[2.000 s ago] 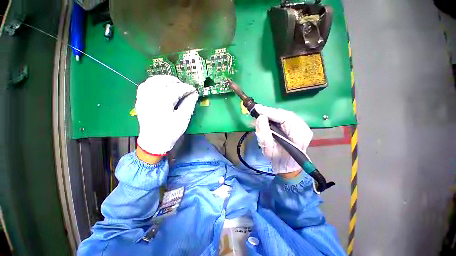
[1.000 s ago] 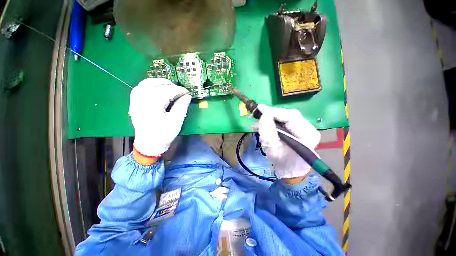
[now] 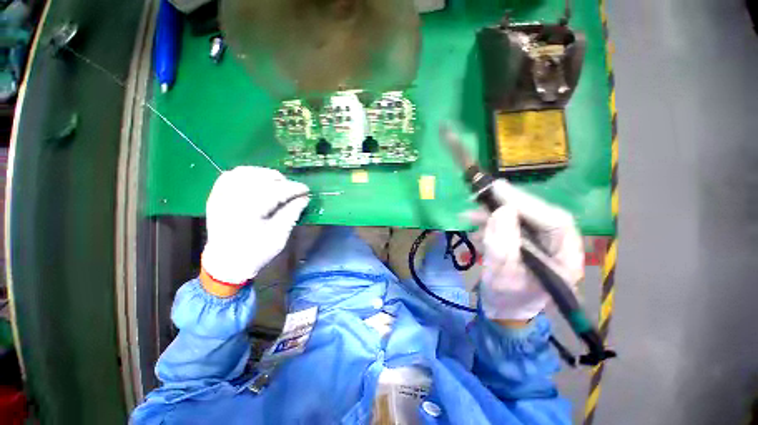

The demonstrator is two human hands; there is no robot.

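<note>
The green three-section circuit board lies on the green mat, with neither hand on it. My gloved left hand is below and left of the board. It holds a short dark thin tube, with a thin silvery wire end sticking out to the right. Solder wire runs from the upper left to this hand. My gloved right hand grips the black soldering iron. Its blurred tip points up and left, in the space between board and stand, touching neither.
A soldering iron stand with a yellow sponge stands at the right. A large round translucent hood is behind the board. A blue pen-like stick lies upper left. Yellow tape pieces lie below the board. A conveyor runs at left.
My left hand has moved down, away from the board. My right hand has moved the iron's tip off the board, to the right. The whole view has shifted, and the board now shows fully.
</note>
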